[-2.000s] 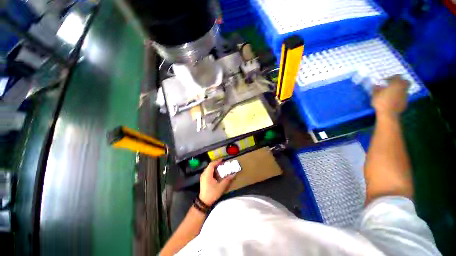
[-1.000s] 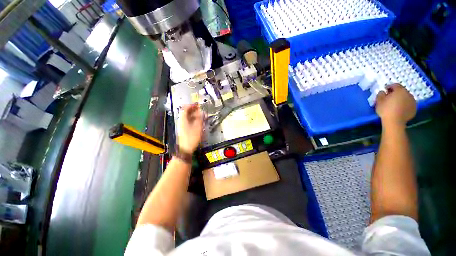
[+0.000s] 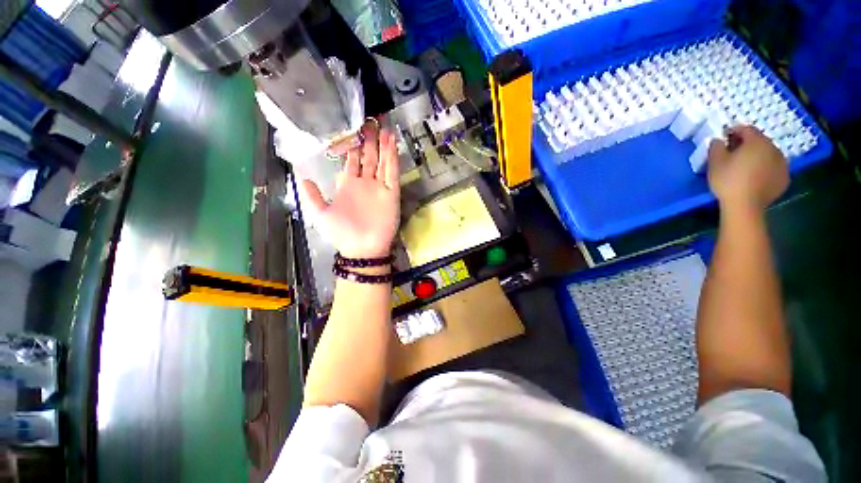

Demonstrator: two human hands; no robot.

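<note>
My left hand (image 3: pixel 366 195) is open over the machine bed, palm towards the camera and fingers spread, below the tapered silver horn (image 3: pixel 307 90). Its fingertips are near the horn's lower end and partly hide the fixture. My right hand (image 3: pixel 748 170) is over the upper blue tray (image 3: pixel 614 203), fingers curled beside upright white housings (image 3: pixel 694 121). Whether it grips one is hidden. A white housing (image 3: pixel 419 325) lies on the brown cardboard (image 3: pixel 472 325) in front of the button panel.
Yellow-black posts (image 3: pixel 513 118) flank the bed. A yellow pad (image 3: pixel 448 226) lies on it. The panel has a red button (image 3: pixel 424 288) and a green one (image 3: pixel 496 256). A lower tray (image 3: pixel 637 340) is by my right side. A green conveyor (image 3: pixel 179 283) runs at left.
My left hand left the white housing on the cardboard and moved up to the bed, then turned palm up near the horn. My right hand stays at the tray. The view has shifted.
</note>
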